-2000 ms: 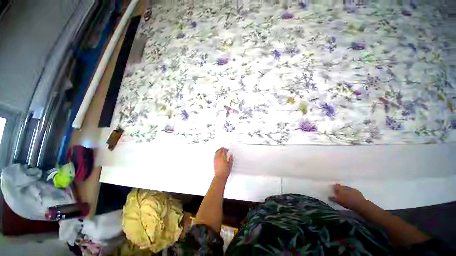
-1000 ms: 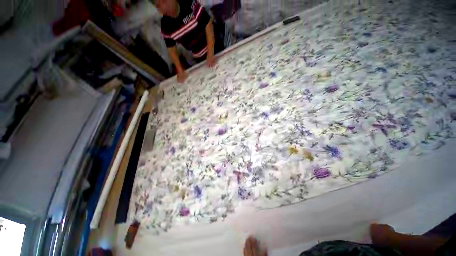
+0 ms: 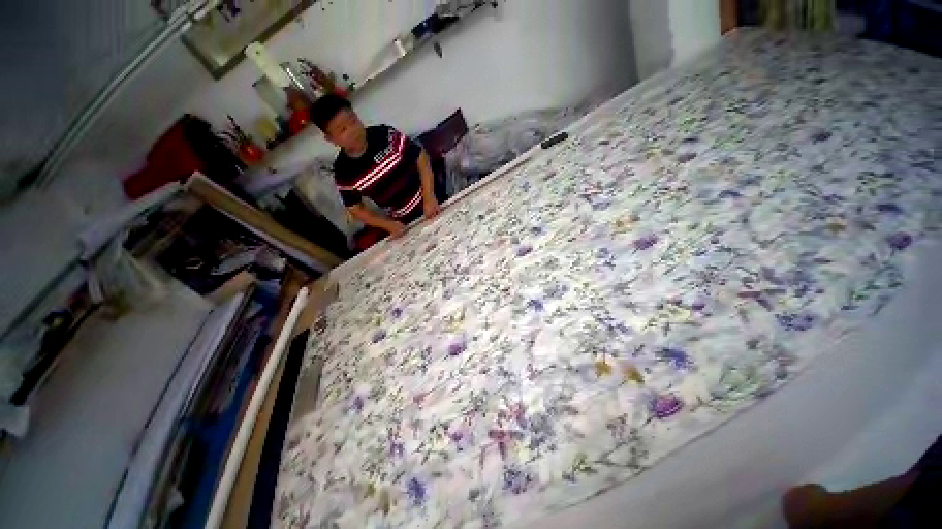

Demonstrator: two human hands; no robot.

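The floral fabric (image 3: 578, 310), white with purple flowers, green stems and a few yellow blooms, lies spread over the large table. A plain white strip of table covering (image 3: 713, 465) shows between the print's near edge and the wearer. My right hand (image 3: 826, 506) is at the bottom right, cut off by the picture's edge and dark; it is over the plain strip, away from the print. Its fingers are too unclear to read. My left hand is out of the picture.
A person (image 3: 387, 176) in a striped dark shirt stands across the table with both hands at its far edge. A small dark object (image 3: 555, 139) lies at the far edge. A white tube (image 3: 253, 413) and a black strip (image 3: 277, 434) lie at the left end. A wall shelf (image 3: 382, 67) is behind.
The view has tilted up towards the far wall and the person opposite. My left hand and the small brown-black block have left the picture. My right hand remains low at the right.
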